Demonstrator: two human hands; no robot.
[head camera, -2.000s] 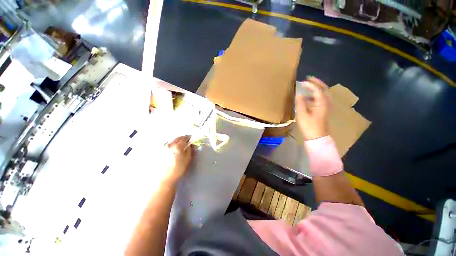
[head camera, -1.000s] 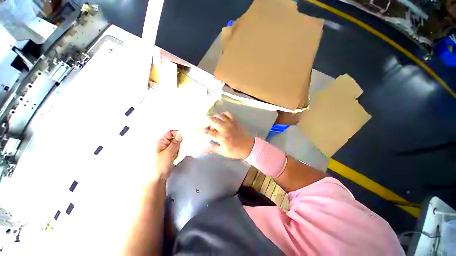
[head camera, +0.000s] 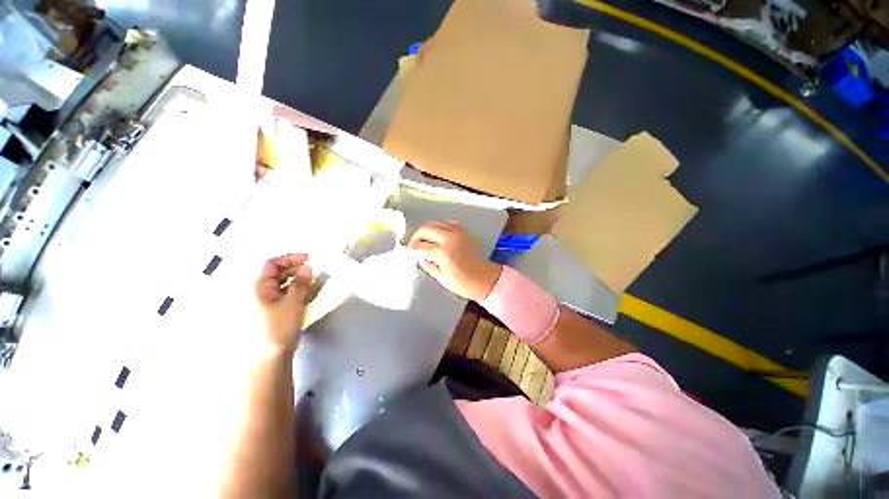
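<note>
A limp cream-white cloth strip (head camera: 382, 278) hangs in a loose loop between my hands, above the edge of the white template (head camera: 166, 361) and the grey metal table. My right hand (head camera: 453, 261) pinches the strip at its right side. My left hand (head camera: 285, 297) is over the template with fingers curled, close to the strip's left end; glare hides whether it grips it. The brown panel bundle (head camera: 487, 102) lies on the stand beyond, with a pale strip along its near edge.
A smaller brown cut panel (head camera: 624, 214) lies right of the bundle. A long pale strip (head camera: 255, 49) stands up at the template's far end. Machine metal parts (head camera: 49, 205) run along the left. The grey table (head camera: 361, 356) lies before me. A yellow-lined dark floor is at right.
My right hand has come from beside the bundle to the strip over the table edge. My left hand has shifted slightly left. The strip now spreads in a wider loop. The view has shifted.
</note>
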